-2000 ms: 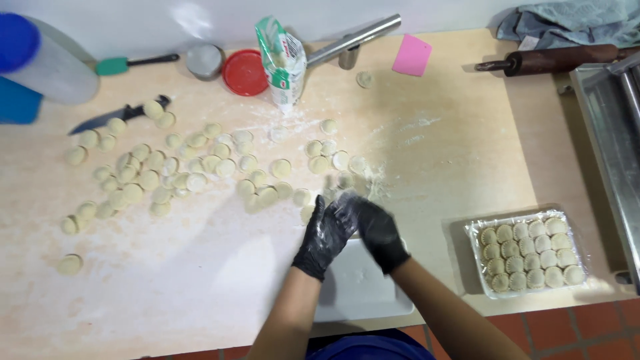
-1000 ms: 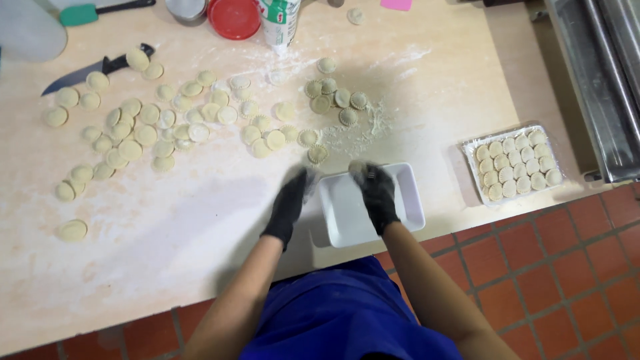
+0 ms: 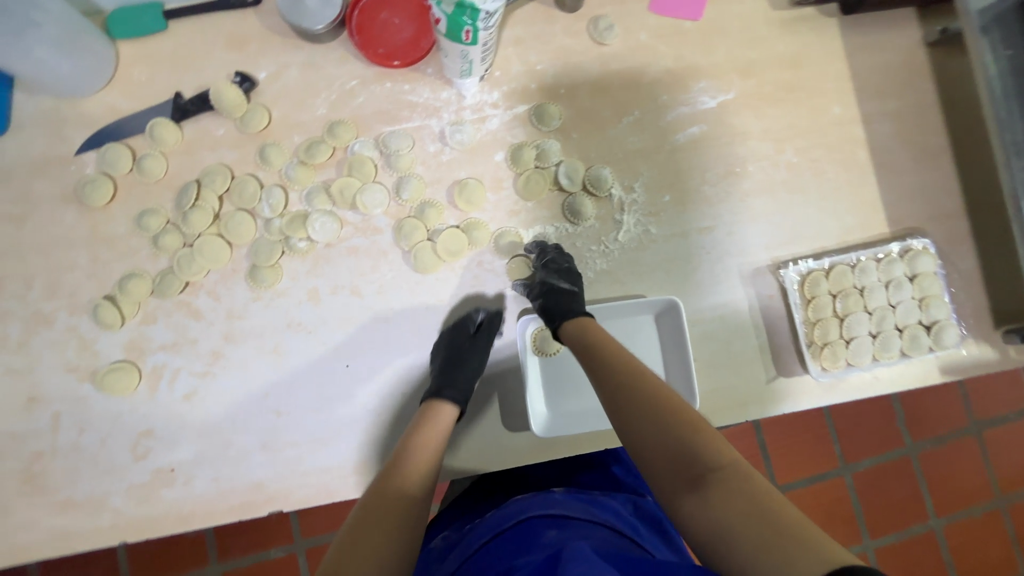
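Observation:
My right hand point(image 3: 552, 280), in a black glove, reaches over the far left corner of a white tray point(image 3: 680, 344). Its fingertips are at a round dough piece with a crimped edge point(image 3: 519, 267); whether they grip it is unclear. Inside the tray, near its left wall, lies one crimped round point(image 3: 546, 342), partly beside my right wrist. My left hand point(image 3: 468, 348), also gloved in black, hovers left of the tray, fingers close together; nothing shows in it. Beyond the hands lies a floury group of crimped rounds point(image 3: 571, 174), and many more dough rounds point(image 3: 238, 227) spread to the left.
A plastic-wrapped tray filled with dough rounds point(image 3: 882, 306) sits at the right. A knife point(image 3: 136, 124) with a black handle, a green spatula point(image 3: 138, 20), a red lid point(image 3: 392, 30), a metal cup point(image 3: 314, 14) and a flour bag point(image 3: 466, 40) are along the far side.
One crimped round now lies in the white tray, which looked bare one second ago. My right hand has moved from over the tray to the dough rounds at its far left.

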